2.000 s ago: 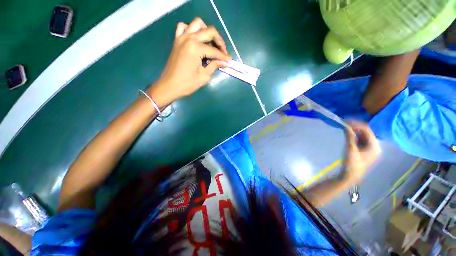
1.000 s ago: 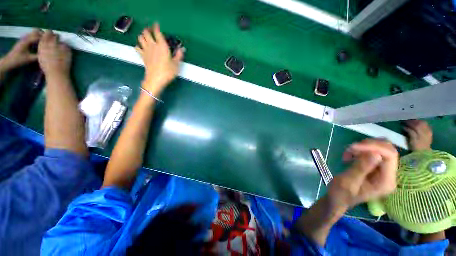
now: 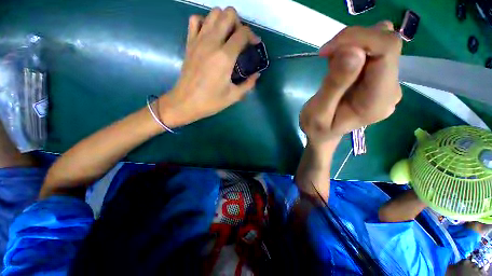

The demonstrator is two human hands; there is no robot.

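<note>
My left hand [image 3: 213, 67], with a thin bracelet at the wrist, grips a dark rounded-square watch body [image 3: 252, 60] with a pale rim above the green bench. My right hand [image 3: 359, 81] is closed around a thin-shafted tool [image 3: 296, 55]. The shaft points left toward the watch body, and its tip is a little to the right of it, apart from it. Most of the tool is hidden in my right fist. A bundle of narrow white strips with dark lines [image 3: 359, 141] lies on the bench just below my right hand, partly hidden by it.
A clear plastic bag [image 3: 24, 102] with silvery sticks lies at the far left. A white rail [image 3: 280, 20] borders the green belt, where watch bodies [image 3: 410, 25] lie. A grey post [image 3: 445, 74] and a lime green fan [image 3: 456, 167] stand at right, near another person's arm [image 3: 402, 207].
My left hand has come back from the belt edge with a watch body in it. My right hand now holds the thin tool toward it. The view has turned and moved closer.
</note>
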